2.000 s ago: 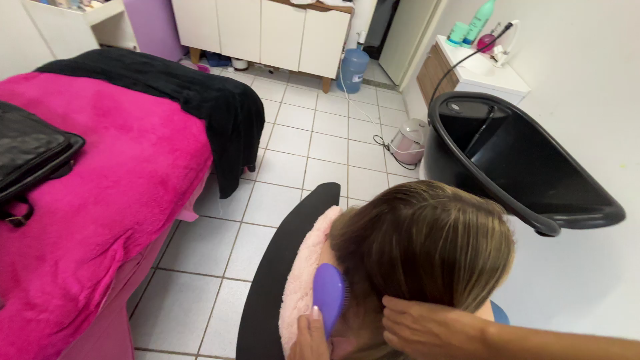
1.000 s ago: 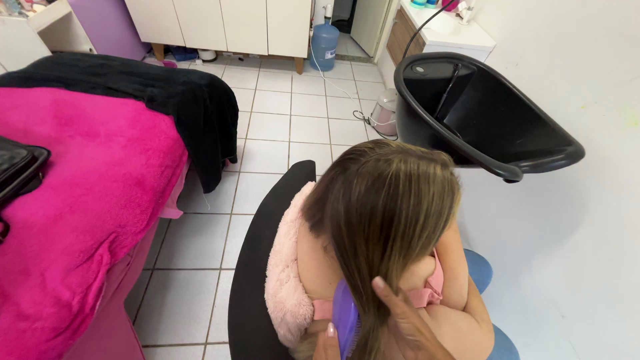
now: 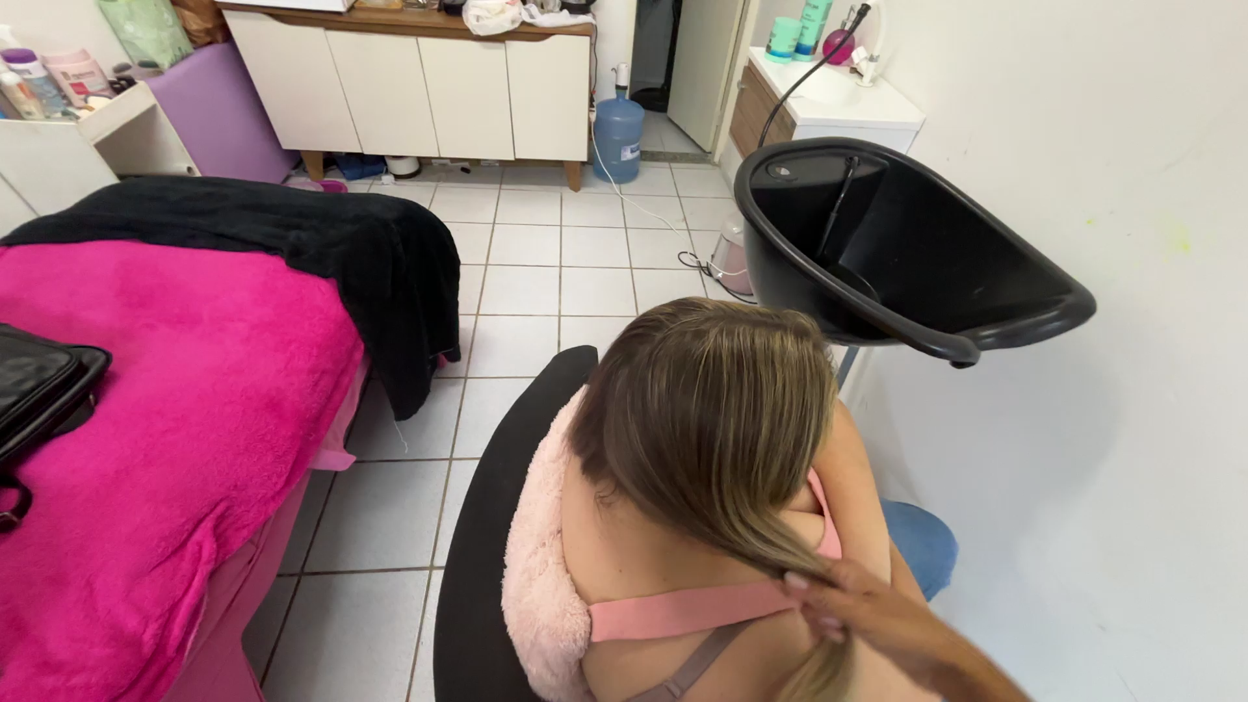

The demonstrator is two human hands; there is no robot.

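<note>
A seated person's long brown hair with blonde streaks (image 3: pixel 702 419) is seen from above and behind, falling over the back. My right hand (image 3: pixel 853 604) grips the gathered length of hair at the right, beside a pink strap (image 3: pixel 682 612) across the person's back. Below the hand, the ends of the hair hang toward the bottom edge. My left hand is out of the frame, and so is the purple hairbrush. A pale pink fluffy cloth (image 3: pixel 541 565) lies between the person and the black chair back (image 3: pixel 478 546).
A black salon wash basin (image 3: pixel 916 253) stands ahead on the right, near a white sink counter (image 3: pixel 858 102). At left is a bed with a bright pink blanket (image 3: pixel 185 390), a black towel (image 3: pixel 292 219) and a black bag (image 3: pixel 39 380). A cord (image 3: pixel 643 210) crosses the tiled floor.
My left hand and the purple hairbrush, at the hair in both earlier frames, have left the view. My right hand now holds the hair gathered to the right.
</note>
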